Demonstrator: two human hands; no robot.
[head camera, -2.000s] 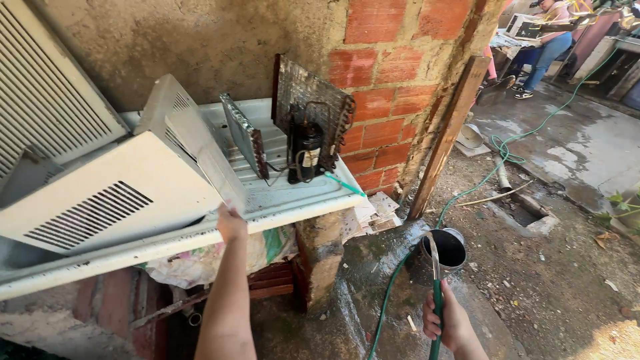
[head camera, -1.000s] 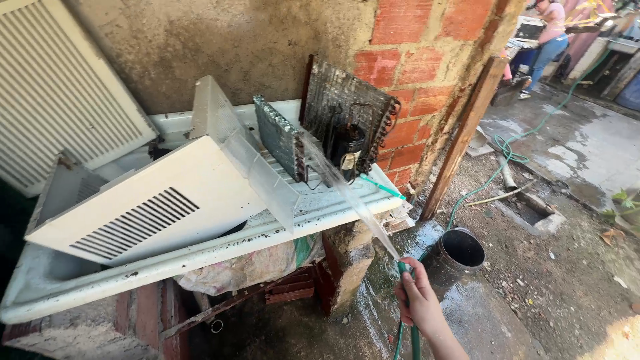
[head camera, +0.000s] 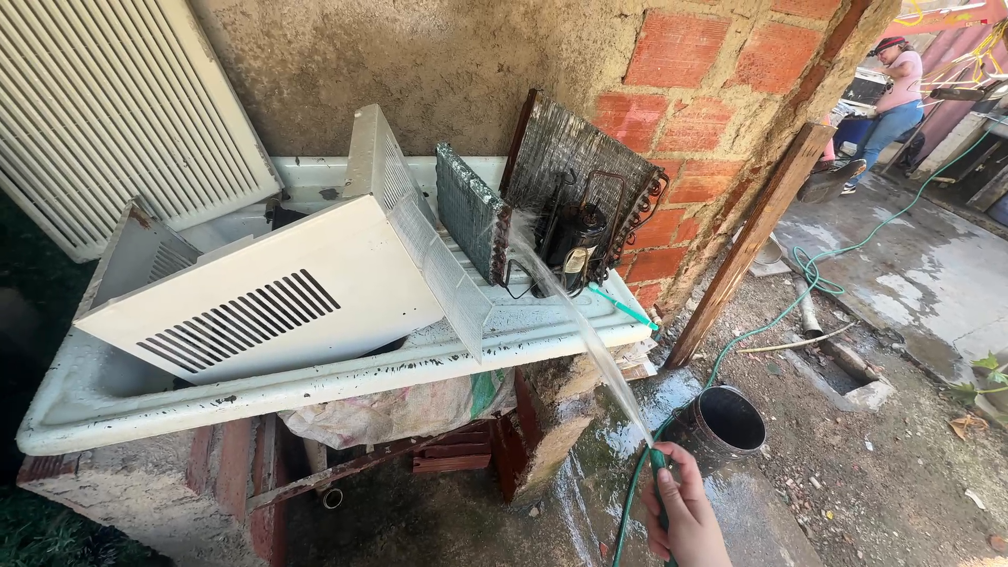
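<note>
My right hand (head camera: 679, 504) holds the end of a green garden hose (head camera: 660, 480) at the lower right. A jet of water leaves it, going up and left onto the space between a finned evaporator coil (head camera: 471, 211) and a black compressor (head camera: 579, 236). Behind the compressor stands a larger finned condenser coil (head camera: 575, 150) with bent copper tubes. A white slotted metal casing (head camera: 276, 291) lies tilted in the worn enamel sink (head camera: 315, 387), with a mesh filter panel (head camera: 437, 268) leaning on its right side. A teal stick-like handle (head camera: 624, 305) rests at the sink's right end. My left hand is out of view.
A louvered white panel (head camera: 134, 110) leans on the wall at the left. A black bucket (head camera: 728, 421) stands on the wet ground beside a leaning wooden plank (head camera: 748, 244). The hose trails back across the yard, where another person (head camera: 898, 94) stands far off.
My left hand, earlier at the mesh panel, has left the view. Water, first falling near the bucket, now sprays onto the coil and compressor. My right hand has raised the hose end toward the sink.
</note>
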